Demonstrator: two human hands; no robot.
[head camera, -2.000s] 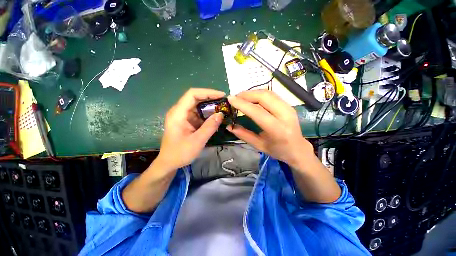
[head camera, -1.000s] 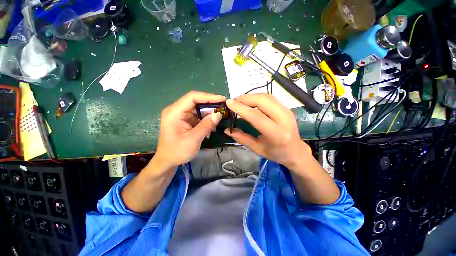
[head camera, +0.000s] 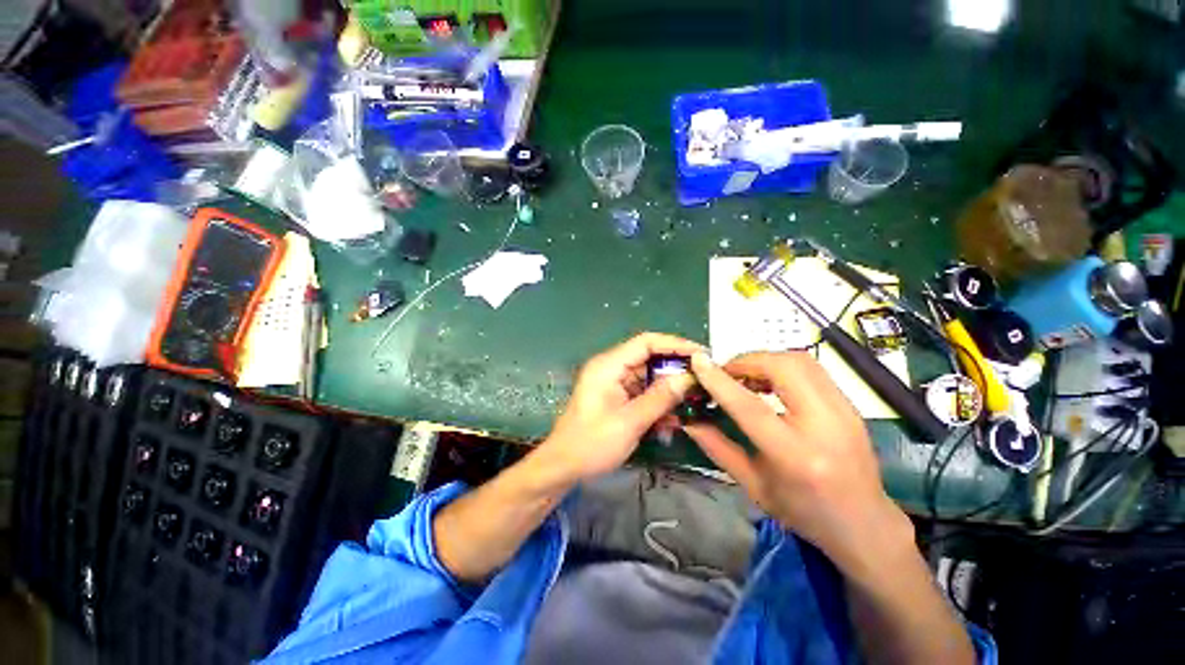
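Note:
A small black watch case (head camera: 669, 368) with a pale label inside is held between both hands above the bench's front edge. My left hand (head camera: 620, 403) grips its left side, with the thumb over the inner part. My right hand (head camera: 784, 422) holds its right side between the thumb and fingers. The fingers hide most of the case. Both hands are bare.
A hammer (head camera: 851, 348) and an inner module (head camera: 880, 327) lie on paper at right, beside yellow-handled cutters (head camera: 977, 368) and cables. A blue tray (head camera: 750, 183) stands ahead. A multimeter (head camera: 212, 296) lies at left above black trays (head camera: 195, 487).
The view has turned and lifted, so the bench shows lower and further right, with the far parts bins in sight. Both hands still hold the case, which is now more covered by the fingers.

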